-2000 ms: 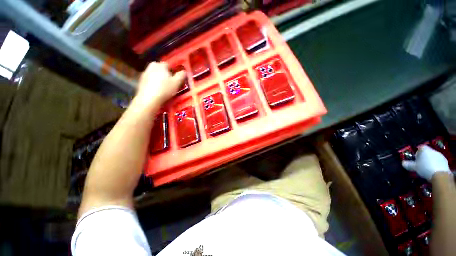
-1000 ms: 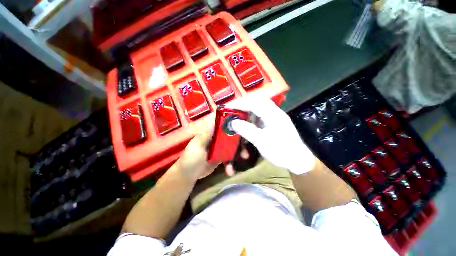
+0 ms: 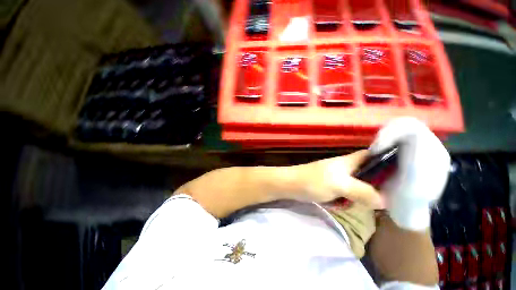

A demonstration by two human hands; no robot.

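A red phone (image 3: 386,173), blurred and partly covered, is between my two hands in front of the red tray. My bare left hand (image 3: 345,181) grips it from the left. My gloved right hand (image 3: 413,164) is closed round its right side, with the fingers blurred. The orange-red tray (image 3: 334,120) holds red phones in two rows; several front-row ones, such as this phone (image 3: 292,81), show camera dots. A black keypad phone (image 3: 258,20) lies in the back-left pocket, beside a white card (image 3: 293,29).
A black tray (image 3: 147,93) with glossy pockets stands on a box at the left. At the right, another black tray (image 3: 461,195) holds red phones. The green bench top (image 3: 481,85) shows beyond the red tray. Brown cardboard (image 3: 51,62) is at the upper left.
The view has turned, so the red tray now lies nearly straight at the top. My right hand has come from the right-hand black tray to the red phone, which both hands now hold farther right.
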